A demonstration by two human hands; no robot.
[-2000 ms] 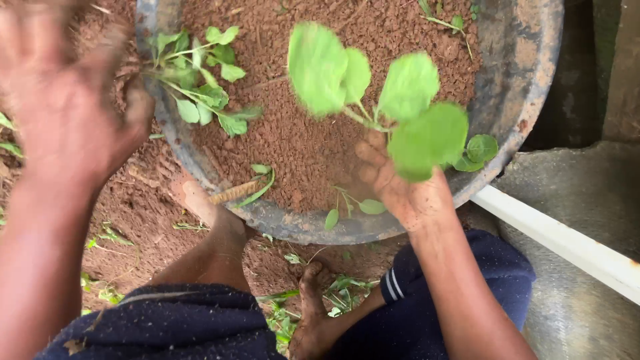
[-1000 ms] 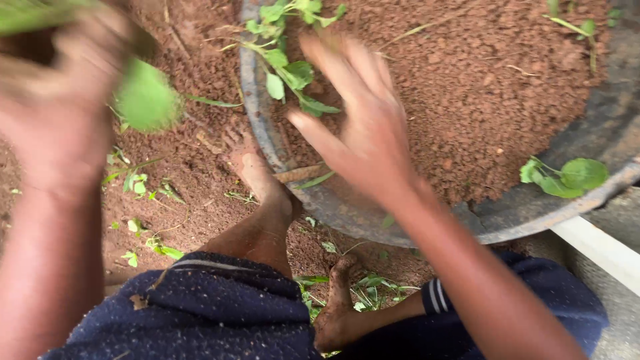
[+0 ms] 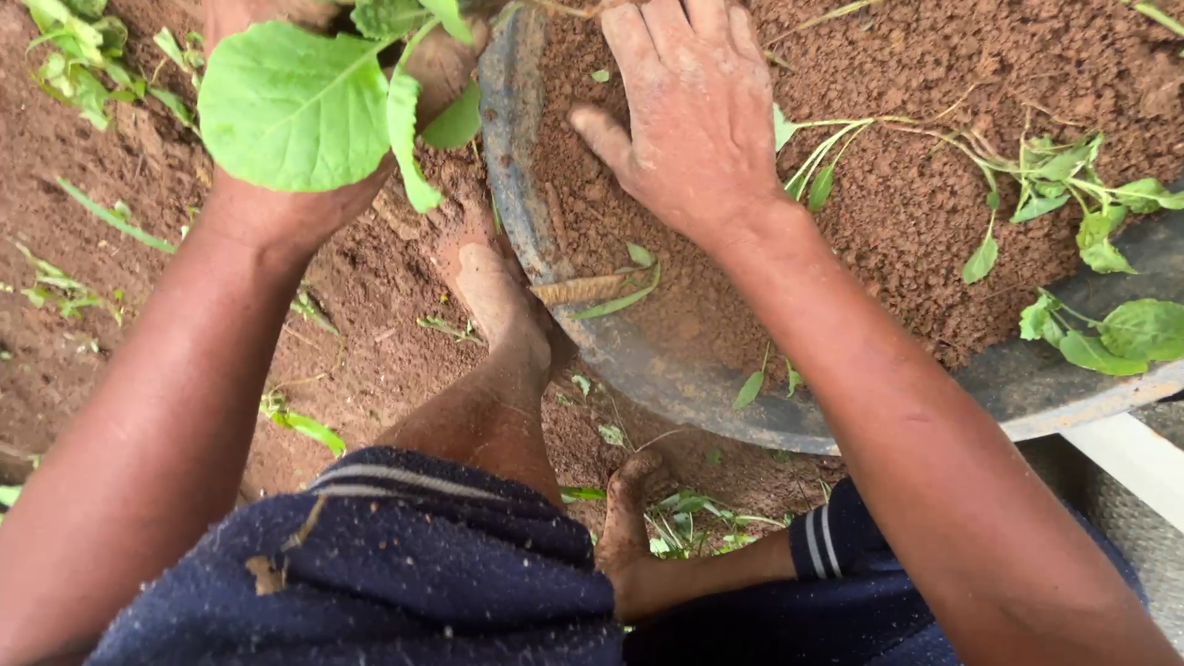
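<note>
My left hand (image 3: 305, 166) is at the upper left, outside the basin, closed around a leafy seedling (image 3: 296, 106) whose broad green leaves hide much of the hand. My right hand (image 3: 694, 116) lies palm down with fingers spread on the reddish-brown soil (image 3: 897, 83) inside a large dark round basin (image 3: 513, 120). Uprooted seedlings with thin stems (image 3: 1064, 176) lie on the soil to the right of this hand. Another small leafy plant (image 3: 1142, 333) rests at the basin's right edge.
Cut weeds (image 3: 79, 55) are scattered over the bare ground at the left. My feet (image 3: 499, 296) stand close beside the basin. A white bar (image 3: 1133, 462) touches the basin's rim at the lower right, above a grey surface. A dry brown leaf piece (image 3: 592, 289) lies across the basin wall.
Two seconds ago my right hand was at the broad-leaved seedling over the basin; now it rests on the soil and my left hand has a seedling. The view has shifted.
</note>
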